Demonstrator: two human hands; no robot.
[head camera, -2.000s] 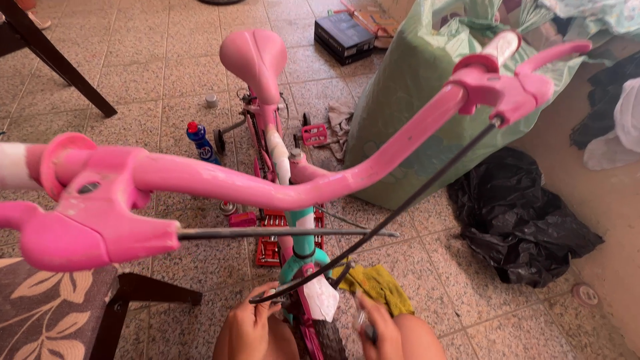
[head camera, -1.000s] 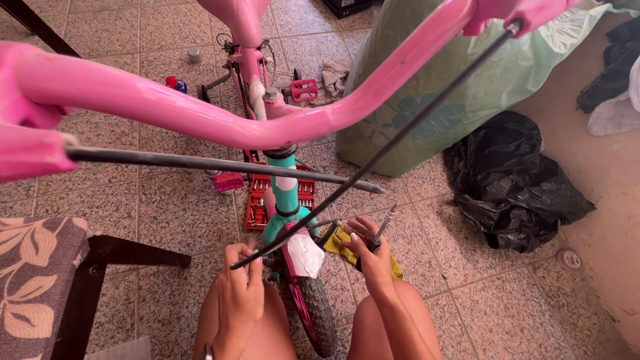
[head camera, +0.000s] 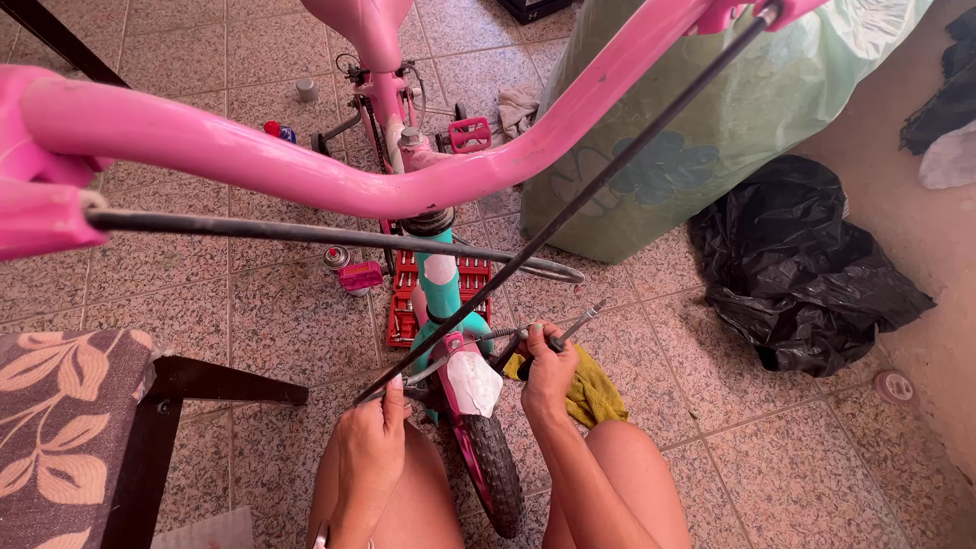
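Note:
A child's bicycle faces me, its pink handlebar (head camera: 366, 191) across the view above a teal head tube (head camera: 438, 282). My left hand (head camera: 375, 438) is closed on the lower end of a black brake cable housing (head camera: 595, 183), left of the front wheel (head camera: 492, 473). On the other side, my right hand (head camera: 547, 370) holds a screwdriver (head camera: 581, 324), its tip pointing up and right; thumb and finger are at the front brake arm (head camera: 512, 351). A thin brake cable with a spring (head camera: 496, 334) runs between the brake's two sides. White material covers part of the pink fender (head camera: 473, 381).
A red socket set case (head camera: 402, 316) lies behind the fork, a yellow cloth (head camera: 591, 389) right of the wheel. A patterned chair (head camera: 69, 435) stands at left. A large green bag (head camera: 640, 152) and a black plastic bag (head camera: 801, 259) are at right. A spray can (head camera: 336, 258) stands near a pedal.
My right hand has moved left, from beside the fork to the brake arm, still with the screwdriver. My left hand stays at the housing end. The view has tilted down since two seconds ago.

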